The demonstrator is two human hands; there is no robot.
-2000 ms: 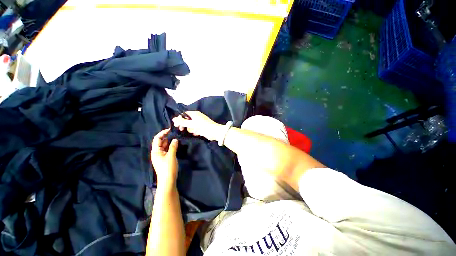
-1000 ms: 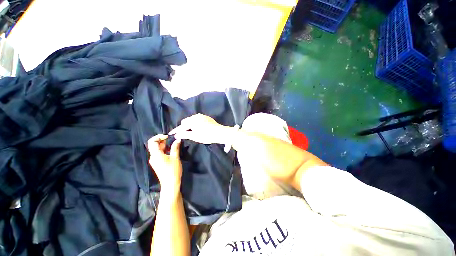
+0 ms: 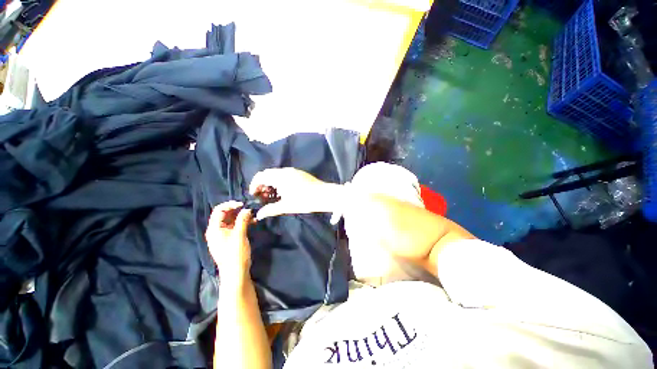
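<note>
A dark navy garment lies over the table edge toward my lap, with pale grey seam lines. My left hand pinches a bit of its cloth between thumb and fingers. My right hand is curled just to the right, its fingertips close to the left ones. A small dark reddish-brown tool, seemingly thread snips, shows in the right palm, mostly hidden by the fingers. No loose thread can be made out.
A large heap of navy garments covers the left of the white table, which has yellow edging. Blue crates stand on the green floor at the right. A red object shows beside my knee. A dark metal frame stands at right.
My right hand has turned and its fingers have curled, showing the dark tool in the palm. My left hand has shifted slightly left and down, still at the cloth. The view has tilted a little.
</note>
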